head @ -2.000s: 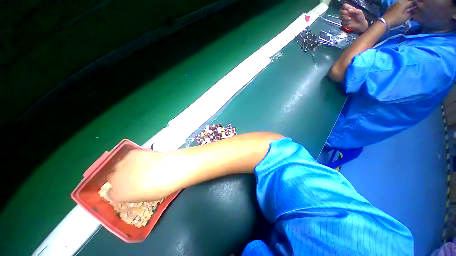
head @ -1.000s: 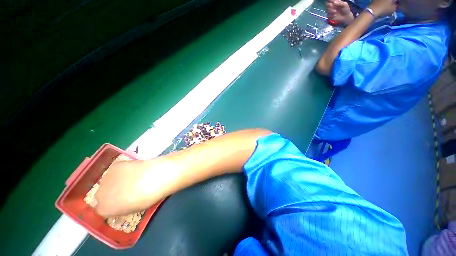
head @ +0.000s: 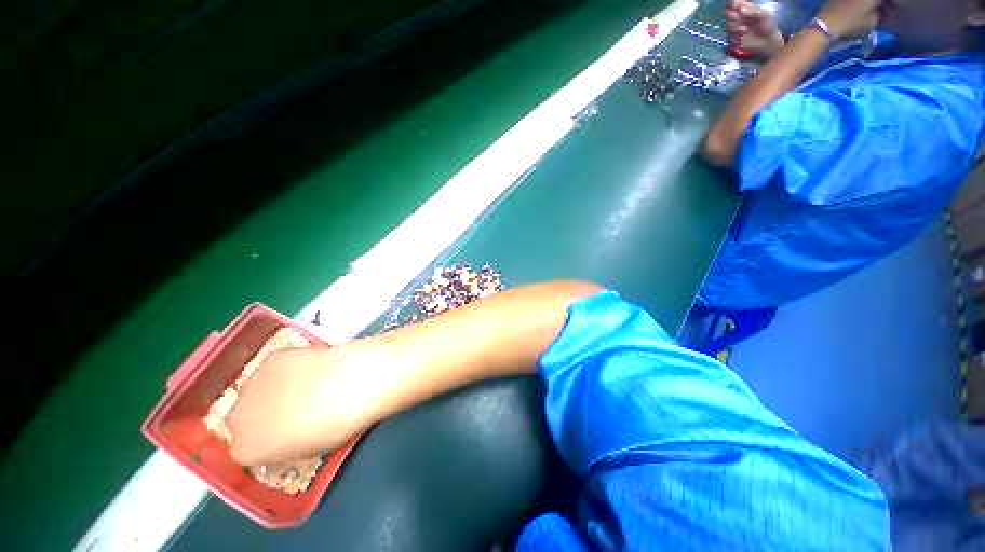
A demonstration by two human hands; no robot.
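My right hand (head: 292,408) is inside the red parts bin (head: 194,453), back of the hand up. Its fingers are down among small tan pieces (head: 289,474), hidden and overexposed, so whether they hold any cannot be told. My bare forearm reaches in from the right, out of a blue sleeve. My left hand is not in view; a bit of blue cloth shows at the bottom edge. A loose pile of small dark, purple and gold bits (head: 459,287) lies on the green mat just beyond my forearm.
The bin sits across the white strip (head: 464,203), between the green conveyor (head: 324,205) and the dark green mat (head: 464,453). At upper right, a person in a blue smock (head: 853,162) sits by another dark pile (head: 652,78) and clear plastic. Blue floor lies at right.
The view has shifted slightly left and back again. My right hand stays in the bin but sits lower in it than two seconds ago, and more tan pieces show beyond it.
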